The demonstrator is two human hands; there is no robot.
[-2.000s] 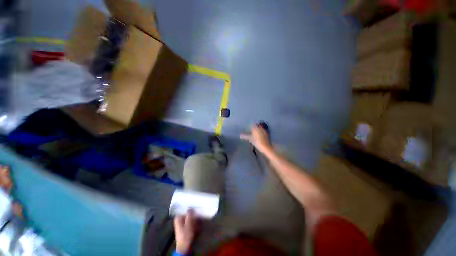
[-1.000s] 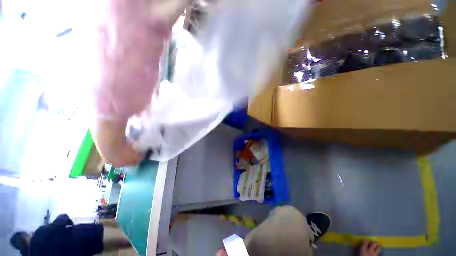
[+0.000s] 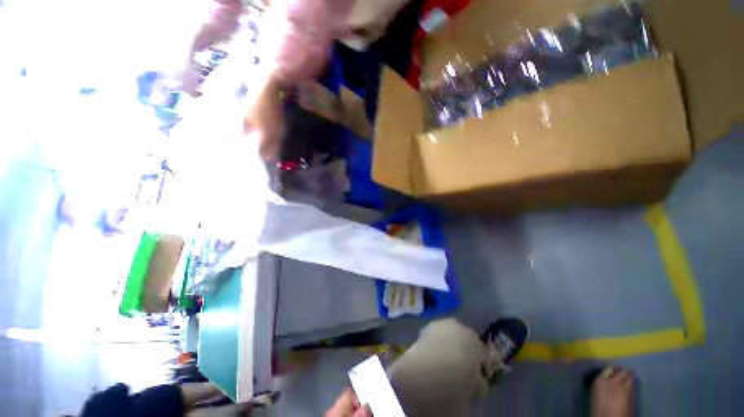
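Observation:
My left hand [image 3: 347, 406] is at the bottom edge, partly cut off. Its fingers are on a flat-looking white box [image 3: 377, 388], which is also cut off by the edge. Its contents cannot be seen. My right hand [image 3: 613, 392] is low at the bottom right, blurred and cut off; its finger pose is unclear and I see nothing in it.
A large open cardboard box [image 3: 555, 134] with shiny plastic-wrapped contents stands at upper right. A blue crate [image 3: 445, 297] is beside the green-topped bench [image 3: 220, 334]. White sheeting [image 3: 351, 248] hangs over the bench end. A person's pink sleeve [image 3: 306, 41] is above. Yellow tape [image 3: 612, 346] marks the floor.
The view has swung from the floor toward the bench. Since one second ago, the other person's pink sleeve and the white sheeting have shifted, and more of my left hand and the white box shows.

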